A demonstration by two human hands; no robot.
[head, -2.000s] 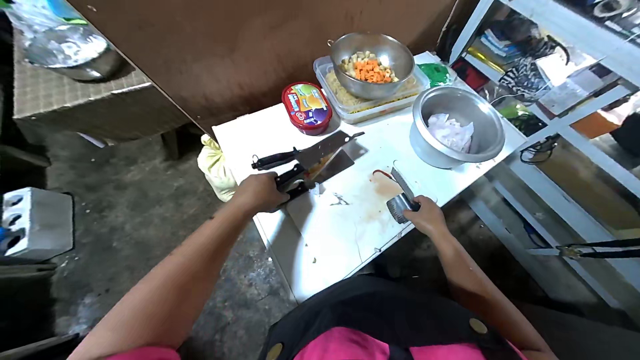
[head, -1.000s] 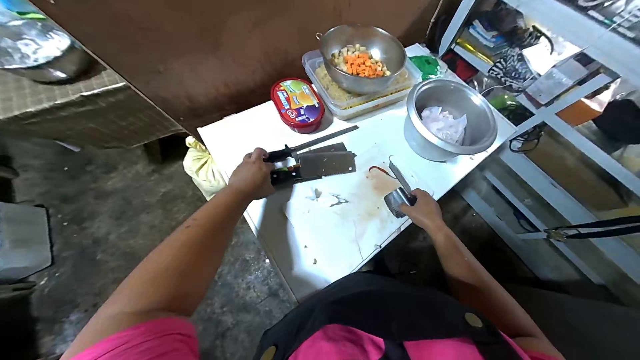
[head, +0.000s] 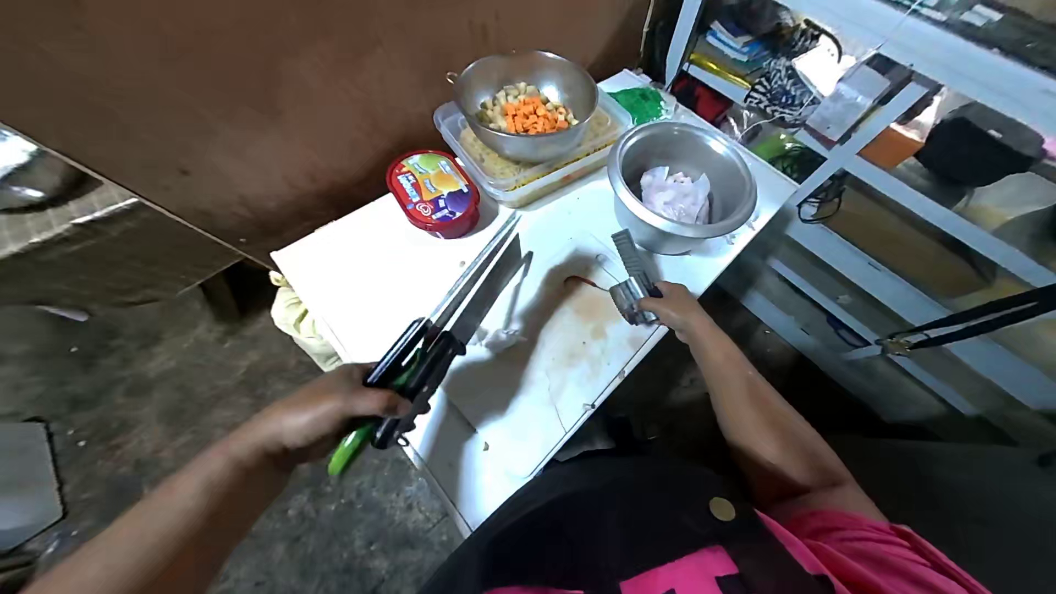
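My left hand [head: 334,408] grips the black handles of several tools, among them a cleaver [head: 489,289] and a sharpening steel [head: 466,276]; a green handle [head: 351,450] sticks out below. The blades point up and right over the white tabletop [head: 528,412]. My right hand [head: 672,309] is closed around a small metal object with a dark grip [head: 634,299], at the table's right edge; a grey ribbed blade-like part [head: 629,250] extends above it. What exactly this object is, I cannot tell. Brownish stains mark the tabletop beside it.
At the back, a steel bowl [head: 528,147] of diced orange and pale vegetables rests on a lidded plastic container [head: 520,194]. A red oval tub [head: 433,198] stands left of it, a metal pot [head: 683,186] holding a plastic bag [head: 675,196] right. A metal shelf [head: 907,202] borders the right side.
My left hand, which was above the tabletop with the cleaver and the steel, has come back toward me past the table's left edge with them. The blades now point more away from me.
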